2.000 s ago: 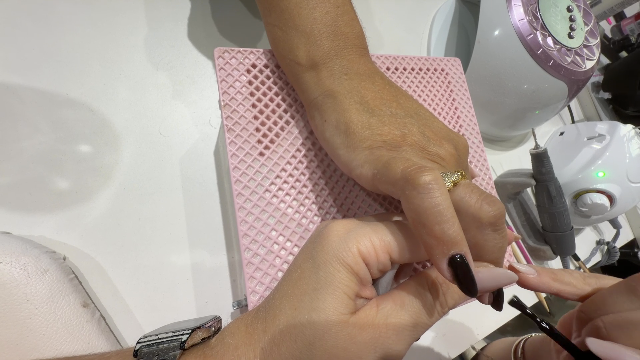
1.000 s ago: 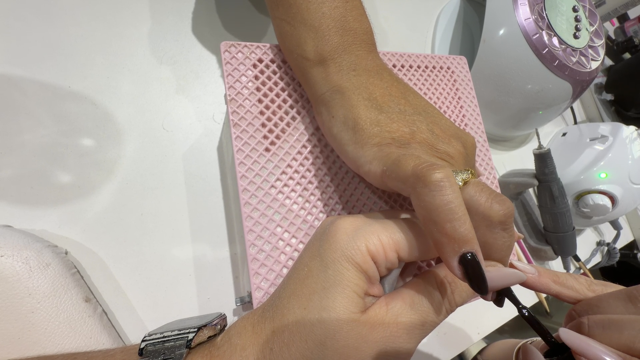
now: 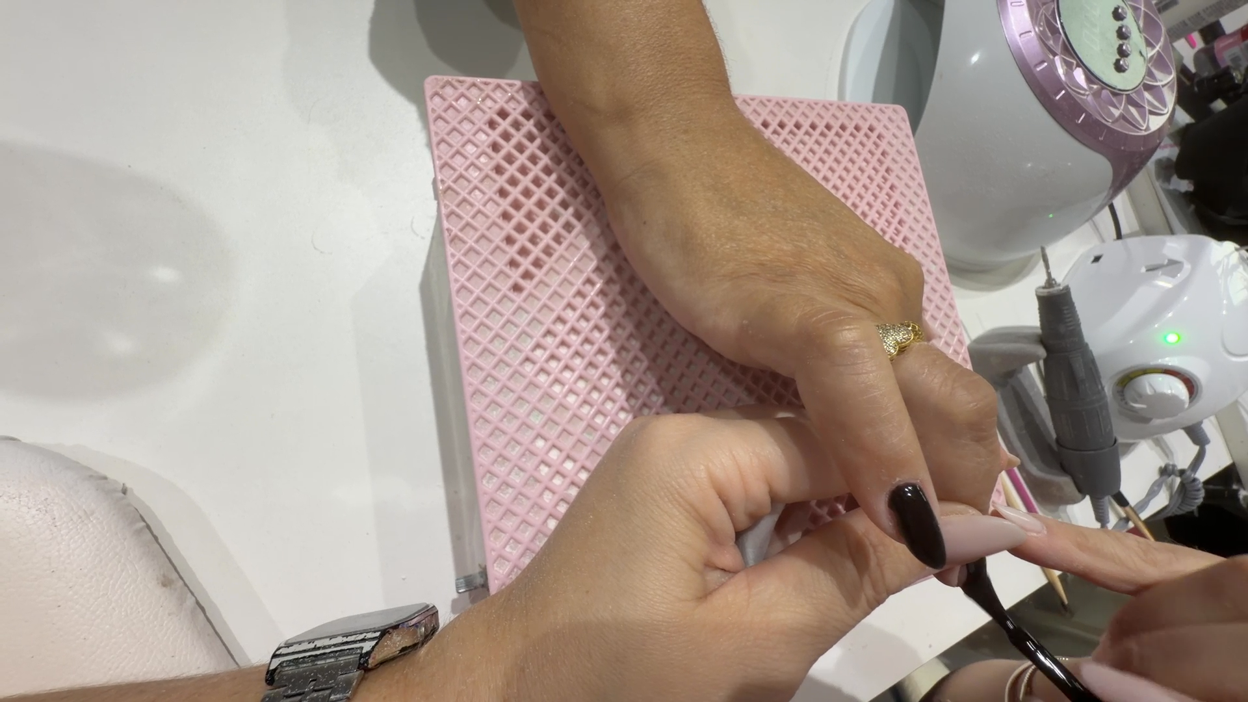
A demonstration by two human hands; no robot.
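Observation:
My left hand (image 3: 721,546), with a metal watch (image 3: 351,643) on its wrist, grips the fingers of another person's hand (image 3: 760,244) from below. That hand wears a gold ring (image 3: 898,339) and has a glossy black nail (image 3: 917,525). Something pale grey (image 3: 756,541) shows inside my left palm. My right hand (image 3: 1160,614), at the lower right, holds a nail polish brush with a black handle (image 3: 1019,634). The brush's tip lies behind my left thumb's long pale nail, close to the other person's fingertips. One finger of my right hand reaches to that thumb nail.
A pink lattice-topped box (image 3: 546,390) lies under the hands. On the right stand a white and purple nail lamp (image 3: 1024,127), a nail drill handpiece (image 3: 1077,390) in a grey cradle, and its white control unit (image 3: 1160,331) with a green light. A pale padded seat (image 3: 88,565) is at lower left.
My right hand has brought the brush left and up, from just right of the black-nailed fingertips to under my left thumb's nail. My left hand keeps its grip on the other person's fingers.

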